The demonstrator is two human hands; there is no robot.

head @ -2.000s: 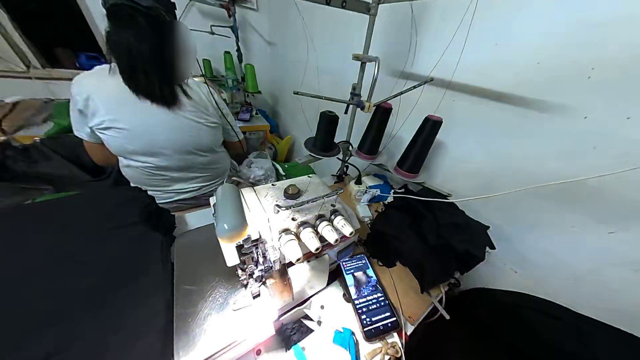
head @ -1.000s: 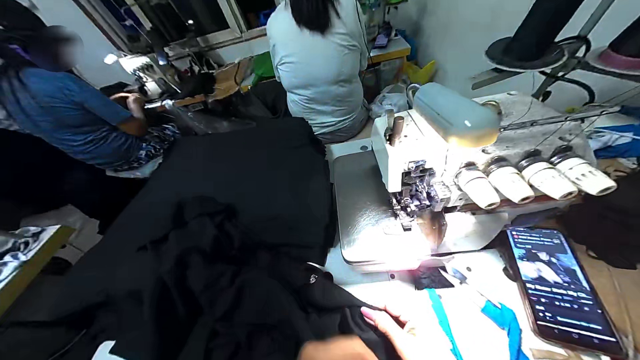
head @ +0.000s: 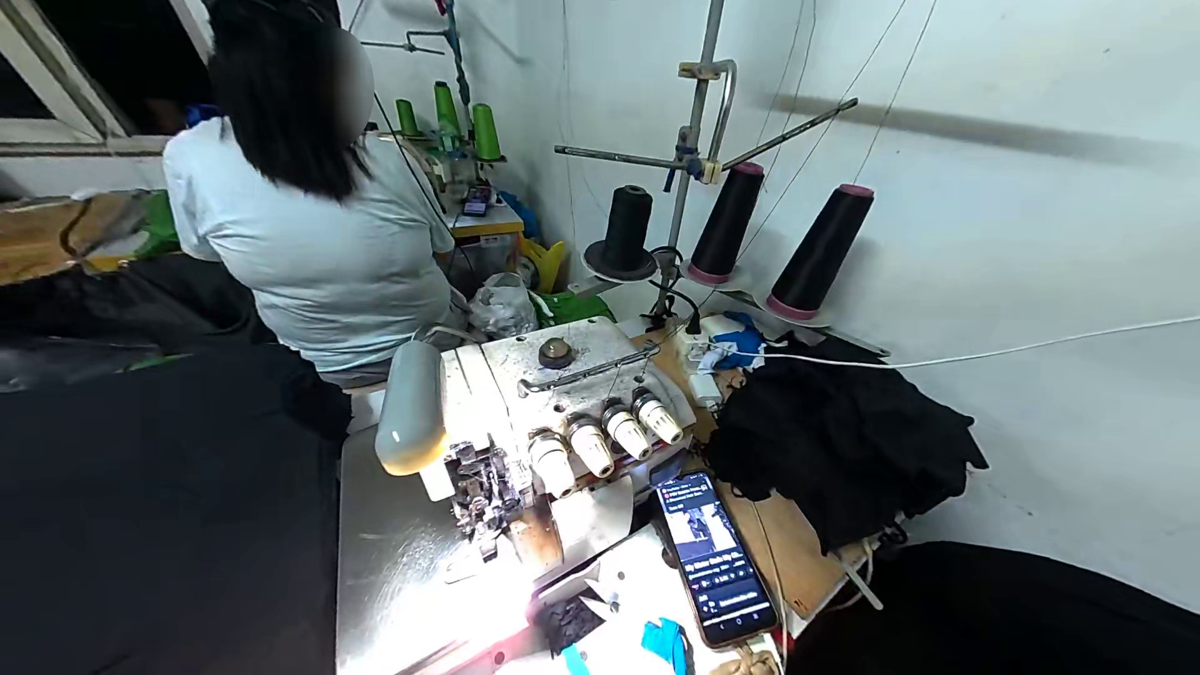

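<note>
Neither my left hand nor my right hand shows in the head view. An overlock sewing machine [head: 497, 375] stands at the centre, its needle and presser foot area [head: 487, 497] lit brightly. Four-dial tension knobs line its front, one of them a white knob [head: 589, 444]. Black cloth [head: 169, 506] is spread along the left, beside the metal machine bed [head: 384, 553]. A smartphone [head: 717, 558] with a lit screen lies right of the machine. Blue fabric scraps [head: 664, 642] lie near the bottom edge.
A person [head: 309, 225] in a light shirt sits beyond the machine. Black thread cones [head: 822, 248] stand on a thread stand [head: 694, 141] by the wall. Heaped black fabric [head: 844, 431] lies at right, with a white cord [head: 937, 364] crossing above it.
My hands, at the bottom by the black cloth one second ago, are out of view. The view has swung right, and the person at the far left has left it.
</note>
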